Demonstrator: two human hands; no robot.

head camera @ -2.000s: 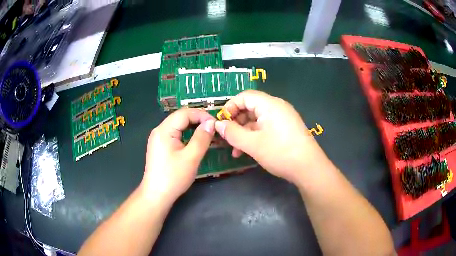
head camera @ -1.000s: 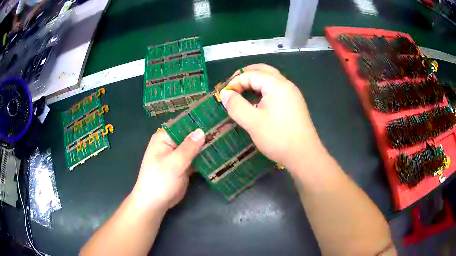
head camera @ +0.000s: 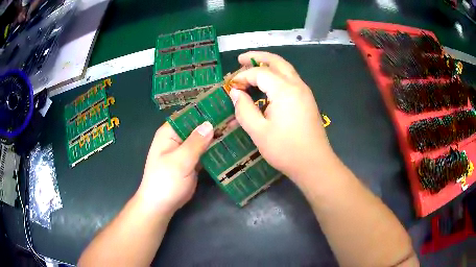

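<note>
A green PCB panel (head camera: pixel 235 159) is tilted in front of me, with slotted rails between its rows. My left hand (head camera: pixel 177 161) holds its left side, thumb on top near a rail. My right hand (head camera: pixel 282 109) pinches a small orange flex circuit (head camera: pixel 228 87) between thumb and index finger at the panel's upper edge. The fingers hide where the flex meets the board, so I cannot tell if it is seated. Another orange flex circuit (head camera: pixel 326 121) shows just right of my right hand.
A stack of bare PCB panels (head camera: pixel 188 68) stands at the far edge. A fitted panel (head camera: pixel 90 125) lies left, near a clear bag (head camera: pixel 43 182) and a fan (head camera: pixel 13 103). A red tray (head camera: pixel 389 104) with dark rows is at right. A pale post (head camera: pixel 319 21) stands beyond.
Since two seconds ago, my left hand has taken hold of the panel and tilted it; my right hand has brought the flex to its upper edge. Over the last second both hands barely moved.
</note>
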